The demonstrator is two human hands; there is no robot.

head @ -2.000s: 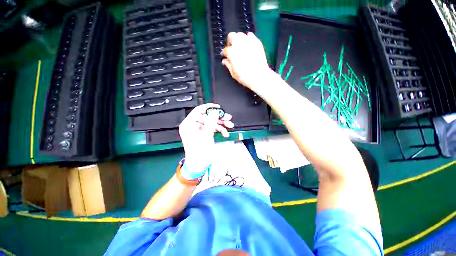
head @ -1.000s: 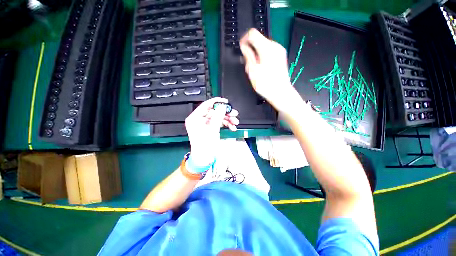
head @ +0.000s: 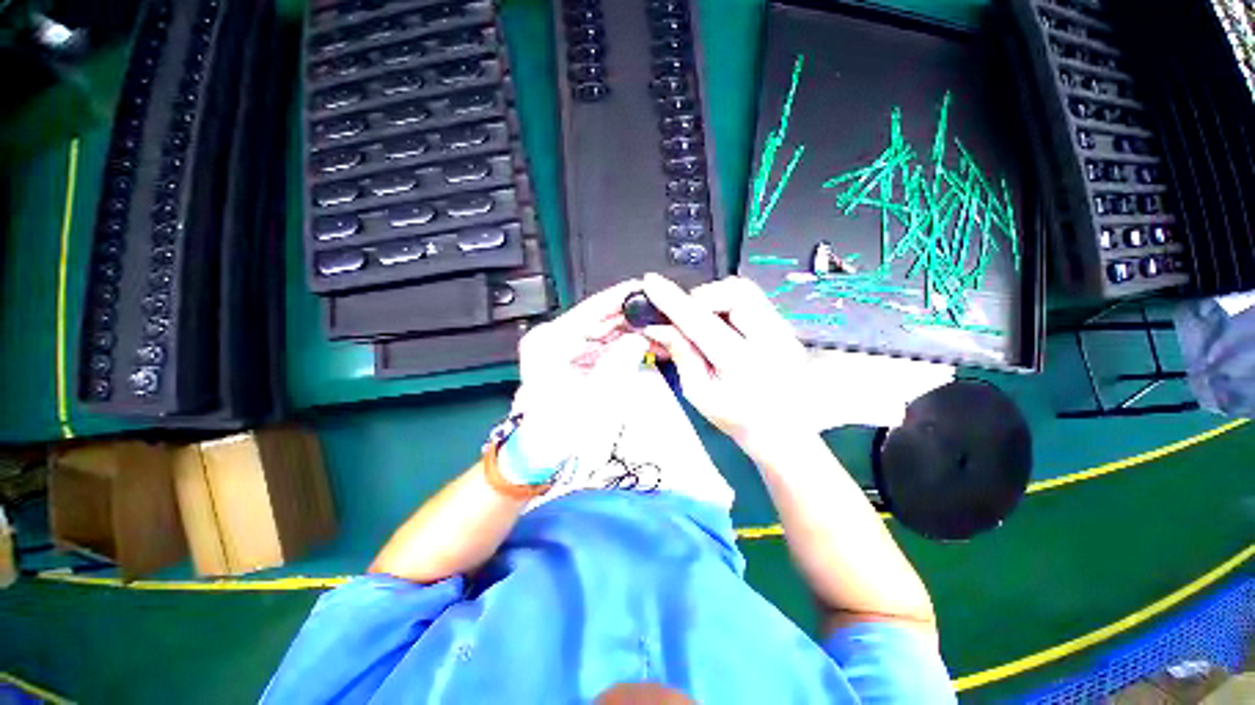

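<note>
My left hand [head: 562, 369] and my right hand [head: 730, 355] meet in front of me at the bench edge. Both hands' fingertips hold a small black rounded housing [head: 641, 310] between them. A bit of yellow shows just below it; what it belongs to is unclear. The long pocketed tray [head: 626, 193] lies beyond my hands, with black housings in rows along both sides. The flat black tray [head: 826, 138] to its right holds scattered green sticks [head: 915, 207] and a small dark and white piece [head: 827, 259].
Stacked trays [head: 409, 179] with oval parts stand left of the pocketed tray. Another long tray stack [head: 138, 207] is farther left. A right-side tray stack [head: 1108, 152], a round black stool [head: 957, 459], cardboard boxes [head: 248, 503] and a pale sheet [head: 874, 386] are also in view.
My right hand has come back from the pocketed tray to my left hand. Both now hold the black part. The stool, partly hidden by my right arm before, shows fully.
</note>
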